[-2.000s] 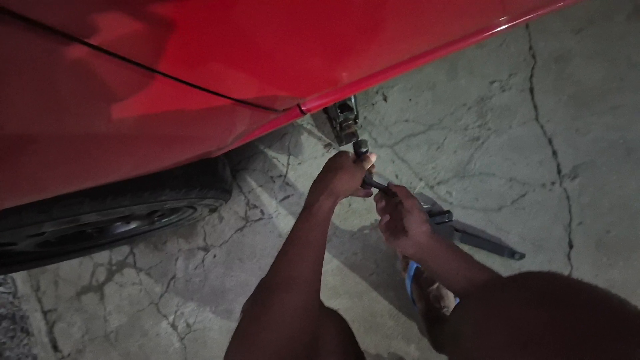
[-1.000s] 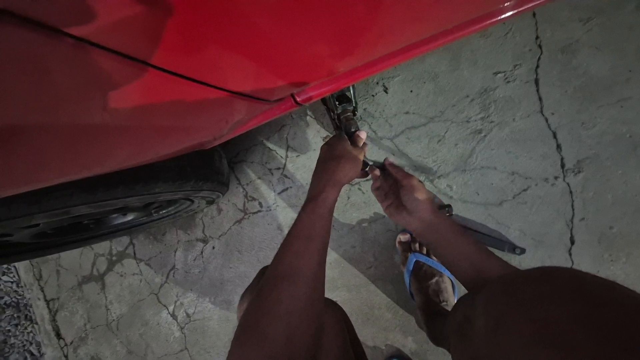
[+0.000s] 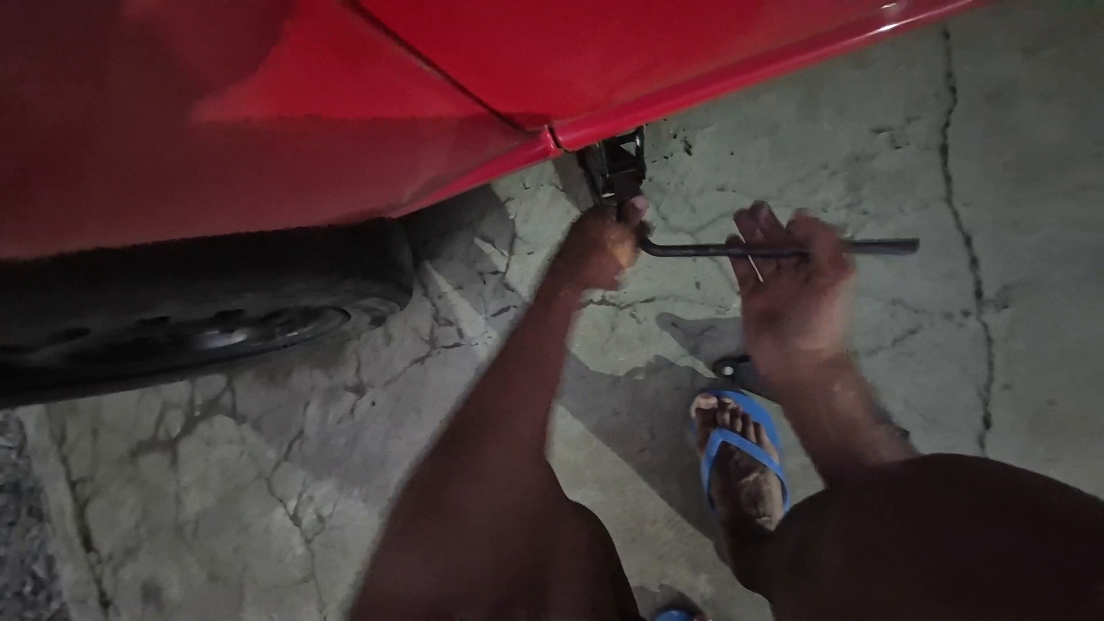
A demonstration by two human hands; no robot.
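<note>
My left hand (image 3: 604, 246) is closed around the head end of a black L-shaped lug wrench (image 3: 699, 251), just below a scissor jack (image 3: 623, 164). The jack stands under the sill of a red car (image 3: 655, 78), its upper part hidden by the body. My right hand (image 3: 798, 280) is at the wrench's long arm, which points right; its fingers are slightly spread and blurred, so whether they grip it I cannot tell. The join between wrench and jack is hidden by my left hand.
A car wheel with a black tire (image 3: 371, 267) is at the left. My foot in a blue flip-flop (image 3: 742, 457) rests on the cracked concrete floor (image 3: 483, 362). Behind my right wrist lies a partly hidden dark tool (image 3: 733, 366). Gravel (image 3: 21, 526) borders the floor at lower left.
The wrench's long arm, mostly hidden by my hands before, now shows pointing right. My right hand has moved right, away from my left hand, which stays by the jack.
</note>
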